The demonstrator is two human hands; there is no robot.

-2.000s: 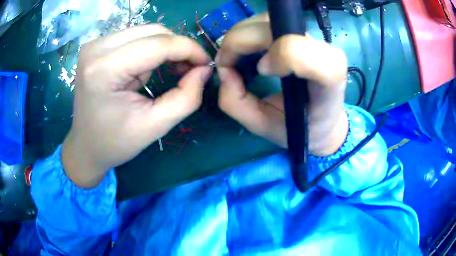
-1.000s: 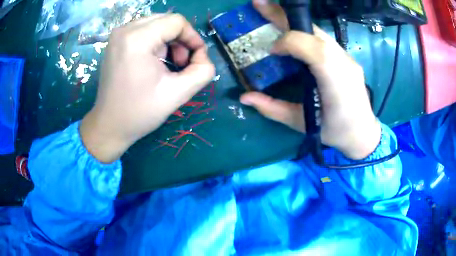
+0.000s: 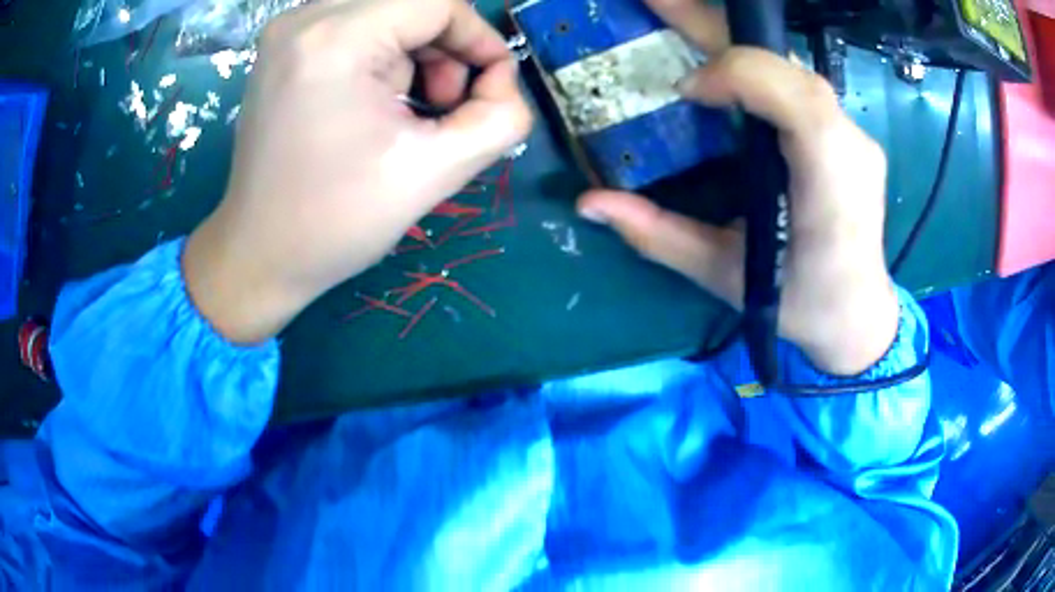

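My left hand (image 3: 359,162) is closed with fingertips pinched left of the blue block. A short piece of silvery strand, like solder wire (image 3: 413,105), shows inside its curled fingers. A tiny pale bit (image 3: 518,149) is at the thumb tip; whether it is gripped is unclear. My right hand (image 3: 810,197) holds the black soldering iron (image 3: 765,220) upright in view across the palm, its tip out of view. Its thumb and fingers are spread around the blue block with a crusted pale band (image 3: 619,87). Red lead wires (image 3: 428,281) lie loose below the left hand.
White bits (image 3: 179,119) and a clear plastic bag (image 3: 220,26) are at upper left. A blue bin (image 3: 16,197) and red striped roll (image 3: 34,347) are at the left edge. A black station (image 3: 926,35), its cord and a pink mat (image 3: 1030,174) are at right, near another person's blue sleeve (image 3: 1012,312).
My hands, first fingertip to fingertip, have parted. My right hand moved right to the blue block, keeping the iron. Since the second frame, the view shifted slightly and both hands hold similar poses.
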